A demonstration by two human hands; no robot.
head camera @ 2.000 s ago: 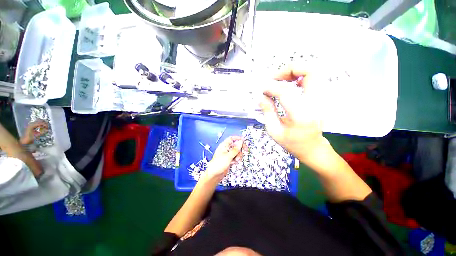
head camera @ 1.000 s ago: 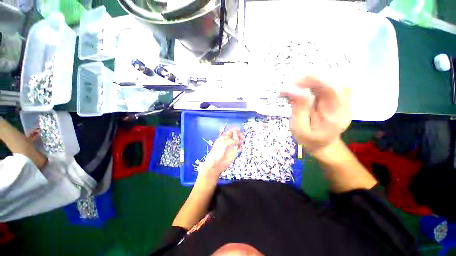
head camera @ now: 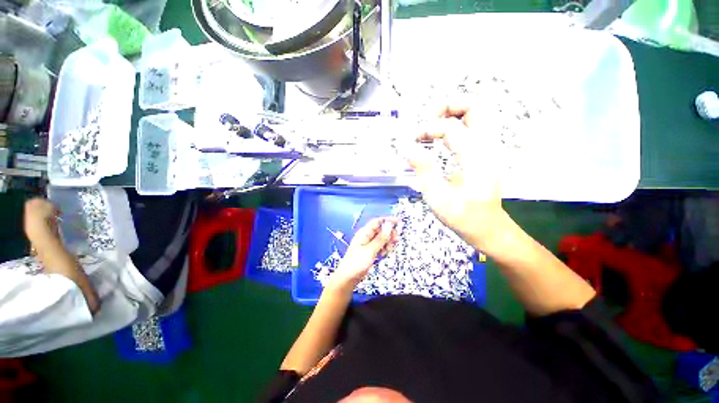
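My left hand [head camera: 370, 248] is over the blue parts bin [head camera: 309, 228], its fingertips close together; whether they pinch a small part is too small to tell. The bin holds heaped small white-and-silver parts [head camera: 430, 256], with a few thin stemmed ones at its left. My right hand [head camera: 457, 177] is over the left part of the white tray [head camera: 603, 118], beside the fixture [head camera: 339, 146], with its fingers bent. Glare washes out its fingertips, so its grip cannot be told. Small loose fittings [head camera: 512, 110] are scattered on the tray.
A steel bowl feeder [head camera: 315, 67] stands above the fixture. Black-ended knobs [head camera: 270, 134] and translucent boxes [head camera: 162, 153] are left of it. A white-clothed person [head camera: 59, 303] works at far left. Red stools [head camera: 217, 248] and a smaller blue bin [head camera: 276, 248] flank the parts bin.
My right hand moved right over the tray, then came back left beside the fixture. My left hand stayed over the bin. The neighbour's hand moved off their parts box. The view shifted slightly.
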